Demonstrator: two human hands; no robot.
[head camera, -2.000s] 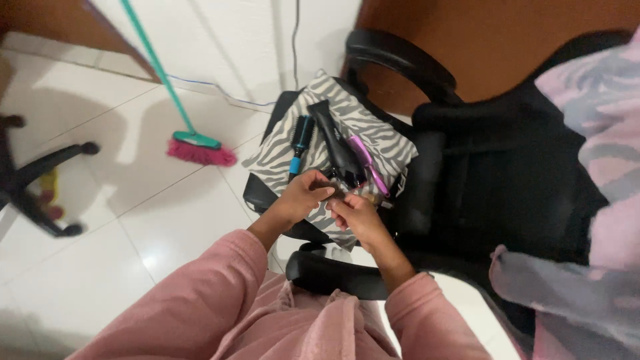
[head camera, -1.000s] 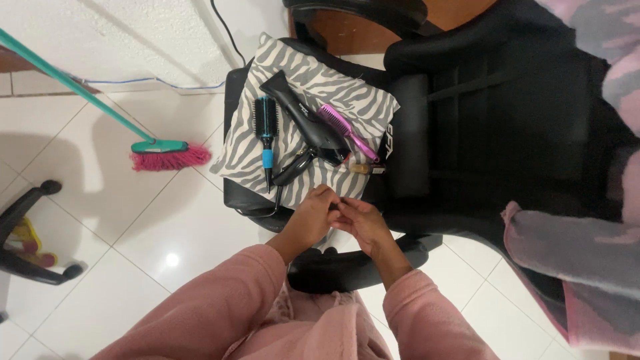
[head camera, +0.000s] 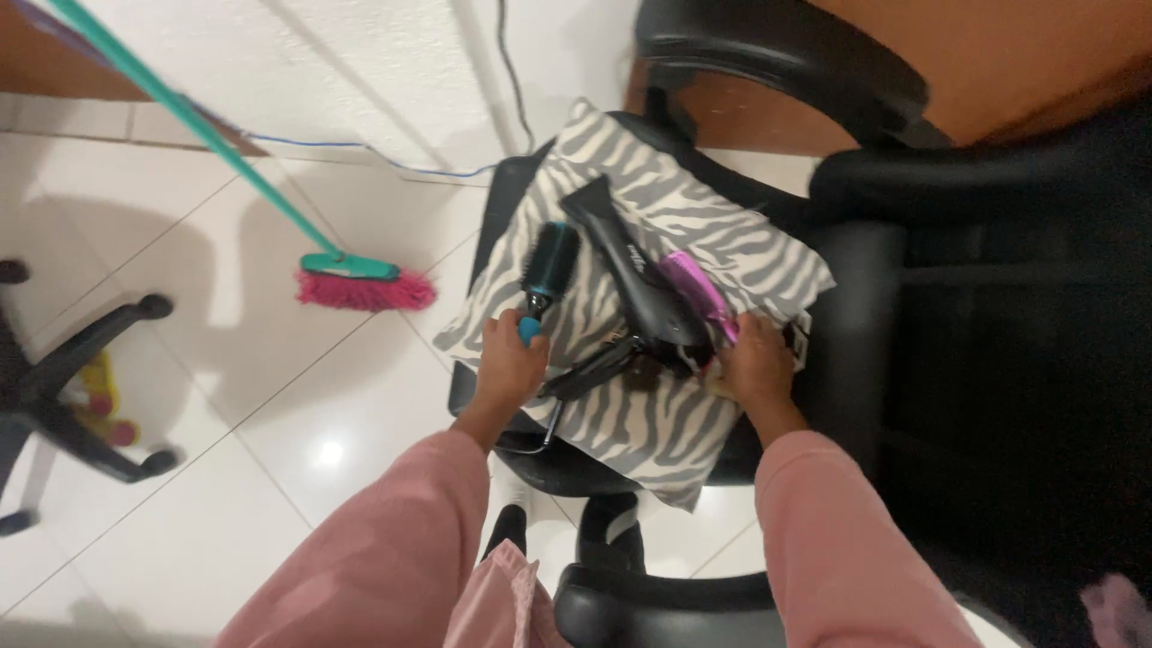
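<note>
My left hand (head camera: 511, 360) is closed around the blue-banded handle of a round hairbrush (head camera: 551, 261), whose bristled barrel points away from me. My right hand (head camera: 759, 364) is at the handle end of a pink hairbrush (head camera: 697, 286); the fingers partly hide the handle, and how firmly they grip is unclear. Between the hands a black hair dryer (head camera: 643, 288) lies on a zebra-striped cloth (head camera: 661, 432), its folded-looking handle toward my left hand. A small brownish item (head camera: 642, 373) beside the dryer is blurred. The cloth covers the seat of a black chair (head camera: 576, 472).
A broom (head camera: 351, 267) with a green handle and pink bristles stands at the left on the tiled floor. Farther left is a wheeled chair base (head camera: 54, 396). A black armrest (head camera: 783, 63) rises beyond the cloth, with a large black chair (head camera: 1008, 360) at the right.
My hands were together near the cloth's near edge; they have moved apart and forward, the left onto the round hairbrush, the right to the pink hairbrush.
</note>
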